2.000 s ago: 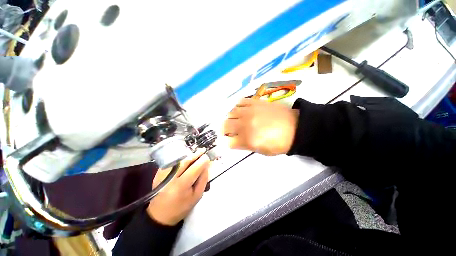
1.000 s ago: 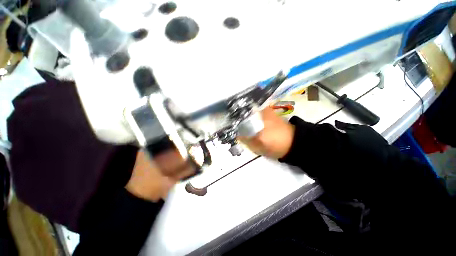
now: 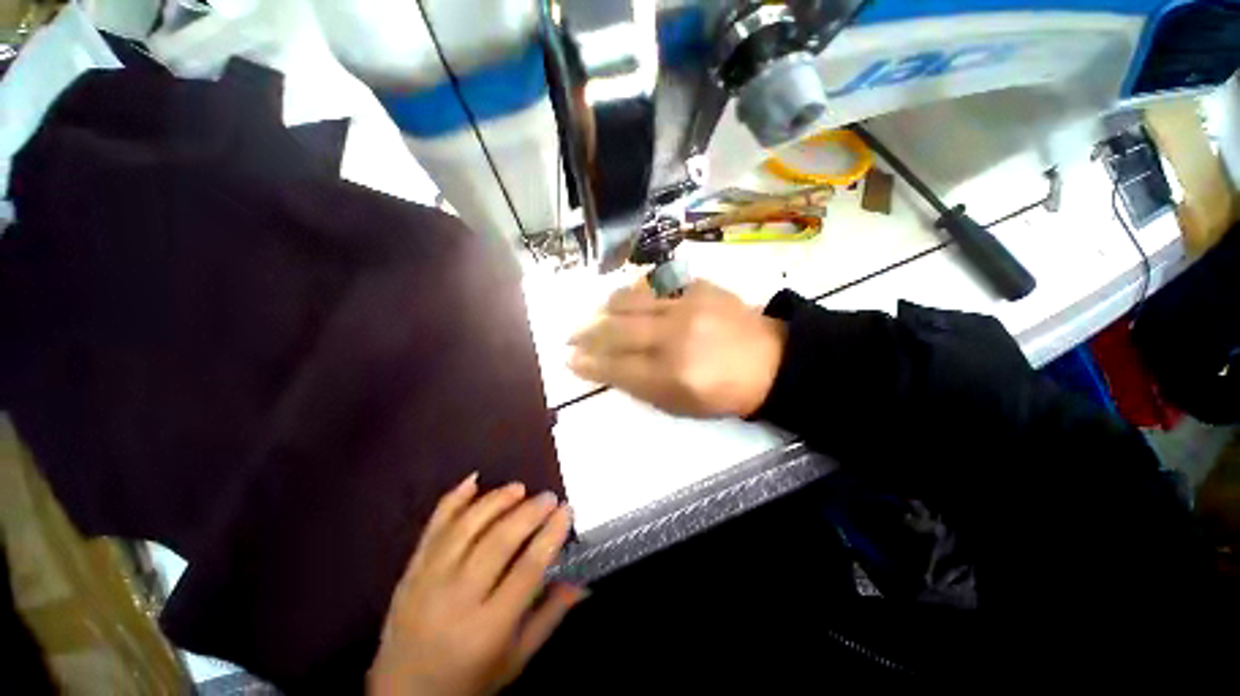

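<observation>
A large dark purple-brown garment panel [image 3: 313, 340] lies flat across the left of the machine table, its right edge just left of the needle area. My left hand [image 3: 476, 585] lies on the panel's lower right corner, fingers slightly spread, thumb near the edge. My right hand [image 3: 680, 347] is over the white table just below the presser foot area [image 3: 660, 242], right of the panel's edge; it is somewhat blurred and its fingertips point left. Whether it holds anything fine cannot be told.
The white sewing machine [image 3: 938, 61] stands across the top. Thread snips [image 3: 768, 224] lie behind my right hand, with a yellow loop [image 3: 823, 159], a small brown block [image 3: 879, 190] and a black-handled screwdriver [image 3: 986, 254] to the right. Cardboard [image 3: 82, 598] is at lower left.
The view has shifted, showing the panel spread out. My left hand has moved from beside the machine head down onto the panel's lower corner. My right hand has come out from behind the head.
</observation>
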